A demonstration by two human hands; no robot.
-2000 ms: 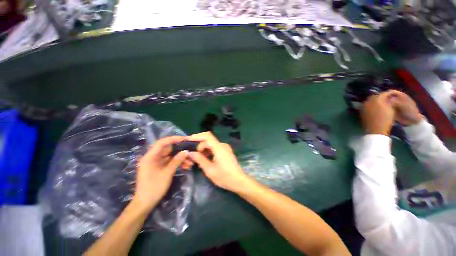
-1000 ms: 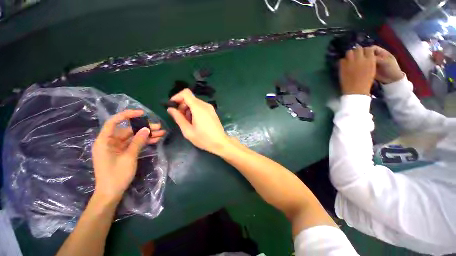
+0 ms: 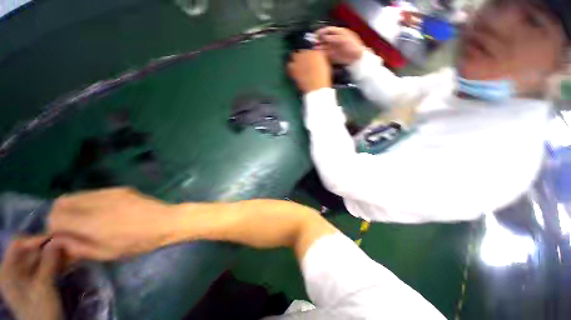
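My right hand [image 3: 106,224] is at the lower left, blurred, with its fingertips meeting those of my left hand [image 3: 26,275]. My left hand is low at the left edge and partly cut off. A small dark bit shows between the fingertips, too blurred to tell which hand holds it. The clear bag [image 3: 94,294] with dark contents lies under and around my hands, mostly out of the picture. A blurred scatter of small black pieces [image 3: 122,139] lies on the green bench [image 3: 194,150] beyond my right hand.
A middle pile of black pieces [image 3: 255,114] lies between me and a masked person in white sleeves [image 3: 432,162] at the right. That person's hands are at a dark heap [image 3: 300,39] near a red edge [image 3: 369,34]. A shiny black seam [image 3: 125,76] crosses the bench.
The view has swung right, so bench things sit further left and more of the person shows. My hands, apart one second ago, are together again over the bag.
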